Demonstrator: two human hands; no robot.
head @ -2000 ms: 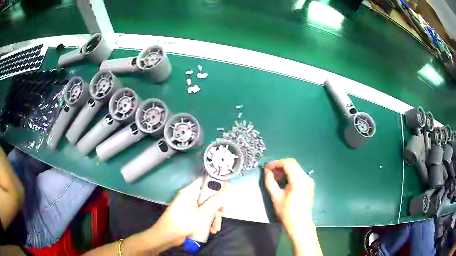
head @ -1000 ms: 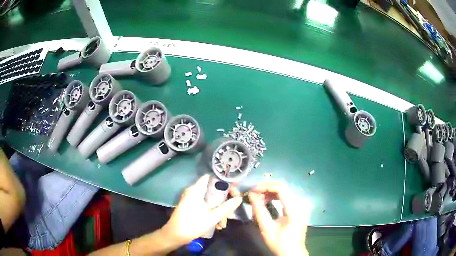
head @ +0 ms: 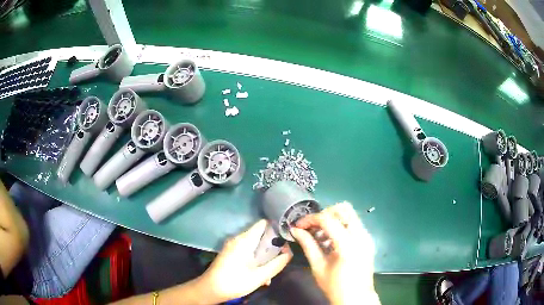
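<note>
A grey hair-dryer-like housing (head: 289, 201) is held with its open round end tilted toward me. My left hand (head: 247, 259) is closed around its handle. My right hand (head: 335, 247) has its thumb and fingertips at the rim and inside of the open end, over the spoked inner frame (head: 300, 211). Whether the right fingers hold a small part cannot be told. A loose pile of tiny grey pieces (head: 289, 168) lies just behind the housing. A few small white pieces (head: 231, 111) lie farther back.
Several housings (head: 219, 162) lie in a row at left, with two (head: 185, 80) behind. Black parts under clear film (head: 39, 122) lie far left. One housing (head: 430, 156) lies right, near a heap of others (head: 520, 196). A metal post (head: 112, 27) stands at back left. Seated people's legs (head: 70, 250) show at both sides.
The housing has tipped so its open end faces toward me and its side shows. My right hand has moved from beside the handle up to the open end.
</note>
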